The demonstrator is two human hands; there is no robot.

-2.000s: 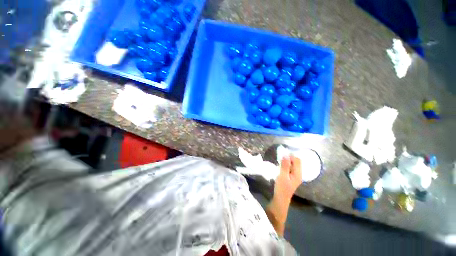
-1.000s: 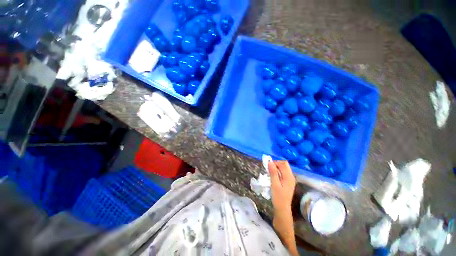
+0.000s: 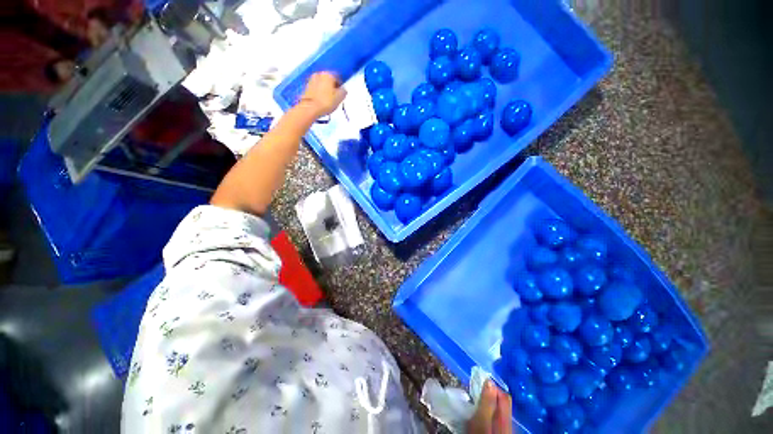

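Note:
My left hand [image 3: 322, 95] reaches over the near-left corner of the left blue tote [image 3: 398, 227], at the edge of a white paper slip [image 3: 352, 110]. Its fingers look curled; whether they grip the slip is hidden. Glossy blue balls [image 3: 415, 169] lie beside the slip. My right hand [image 3: 490, 408], cut off by the bottom edge, holds a crumpled white cloth [image 3: 449, 403] at the near wall of the right blue tote [image 3: 441, 339]. That tote holds many blue balls [image 3: 566, 318] towards its far side.
White crumpled rags [image 3: 263, 59] lie at the far left of the speckled bench [image 3: 373, 297]. A flat whitish packet [image 3: 329, 222] is at the bench edge. A red stool [image 3: 297, 271], blue crates [image 3: 80, 220] and a grey device [image 3: 123, 93] stand left. A white scrap is far right.
The view has swung left. My left hand has come into view and reached into the left tote. My right hand, still with the cloth, now shows lower; the round white-topped tub has left the view.

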